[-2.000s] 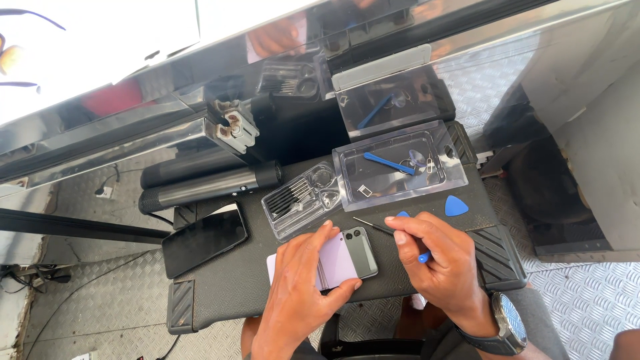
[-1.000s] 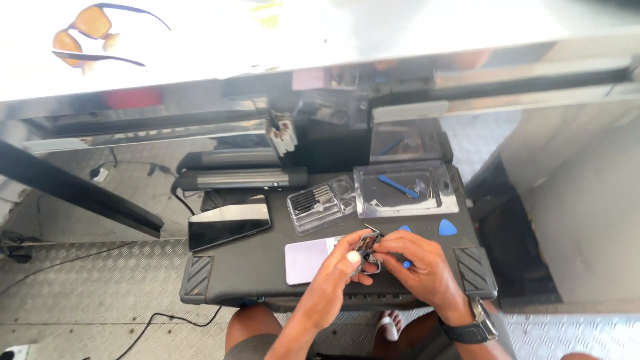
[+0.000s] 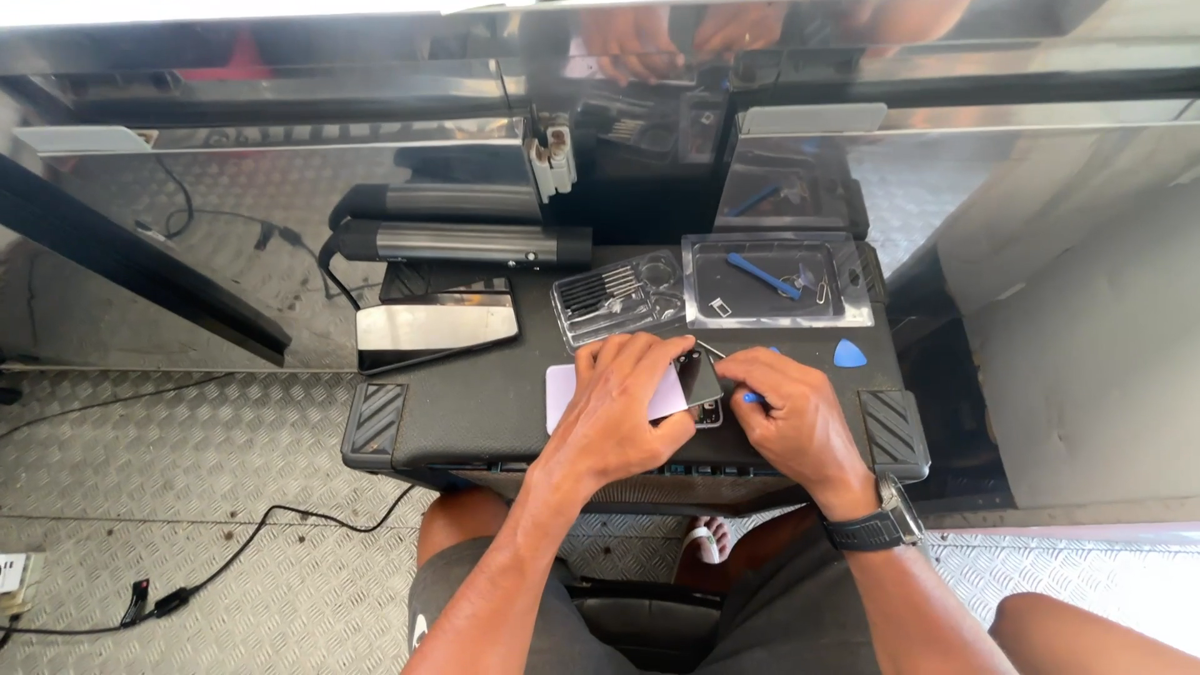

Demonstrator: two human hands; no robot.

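My left hand [image 3: 623,398] grips the black and lilac back cover [image 3: 698,375] of a phone, tilted over the phone body. Below the cover's right end, a strip of the phone's inner parts [image 3: 708,412] shows. The lilac panel [image 3: 560,389] reaches out to the left of my fingers. My right hand [image 3: 787,408] holds a thin screwdriver [image 3: 710,349] with a blue end, its metal shaft pointing up and left beside the cover's corner. A blue triangular opening pick [image 3: 849,353] lies to the right of my right hand; a second blue piece is mostly hidden behind that hand.
A clear tray of screwdriver bits [image 3: 605,295] and a clear plastic tray [image 3: 867,314] with a blue pry tool [image 3: 764,277] lie behind my hands. At left are a dark tablet or large phone [image 3: 436,328] and a black cylindrical device [image 3: 464,244]. Below, a cable [image 3: 272,511] crosses the metal floor.
My hands were together over small dark parts one second ago; now they are apart, the left on the cover, the right with the screwdriver. The cover now sits tilted, with inner parts showing.
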